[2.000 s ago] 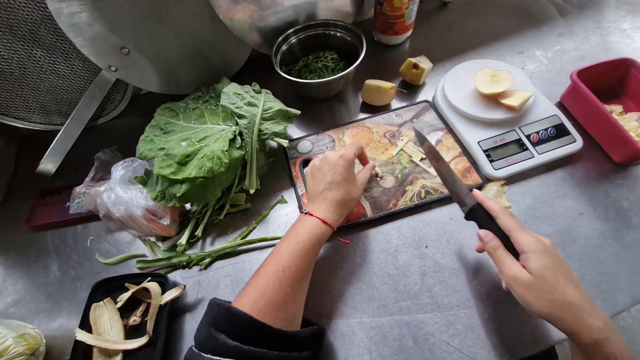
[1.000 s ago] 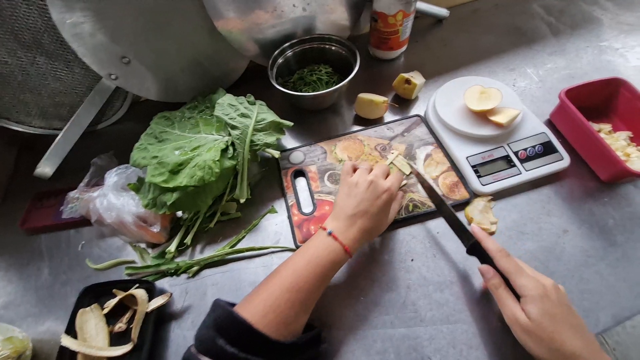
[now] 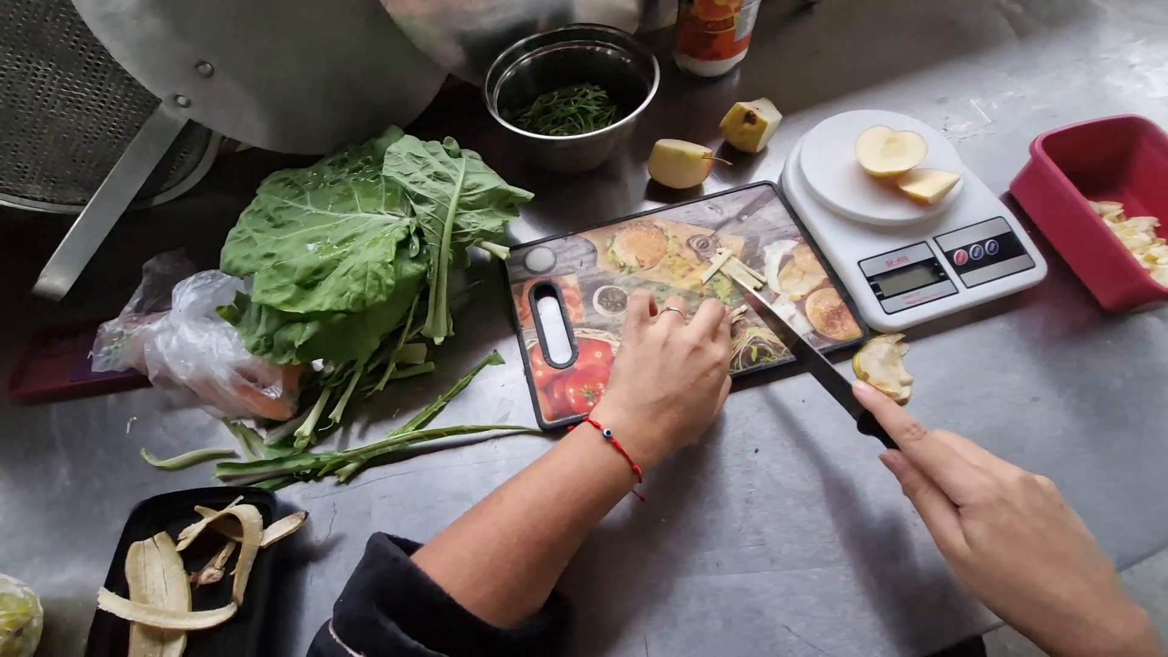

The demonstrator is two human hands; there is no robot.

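Observation:
My right hand (image 3: 995, 511) grips a kitchen knife (image 3: 812, 360) with a black handle; its tip is beside pale cut apple sticks (image 3: 733, 270) on the printed cutting board (image 3: 593, 242). My left hand (image 3: 671, 374), with a ring and a red bracelet, rests over the board's lower middle, fingers curled down; whether anything is under the fingertips is hidden. An apple core piece (image 3: 883, 368) lies on the steel table just below the board's right corner. Apple pieces (image 3: 891, 151) sit on the white digital kitchen scale (image 3: 981, 297). Two more apple chunks (image 3: 680, 164) stand above the board.
Large green leaves (image 3: 328, 246) and cut stems lie left of the board, beside a plastic bag (image 3: 196, 342). A black tray (image 3: 260, 547) holds banana peels. Behind are a steel bowl (image 3: 497, 100) of shredded greens and a jar (image 3: 714, 36). A red container (image 3: 1068, 219) with chopped pieces stands right.
My left hand has moved from the cut sticks down toward the board's near edge, leaving them uncovered. The knife stays in my right hand, its tip near the sticks.

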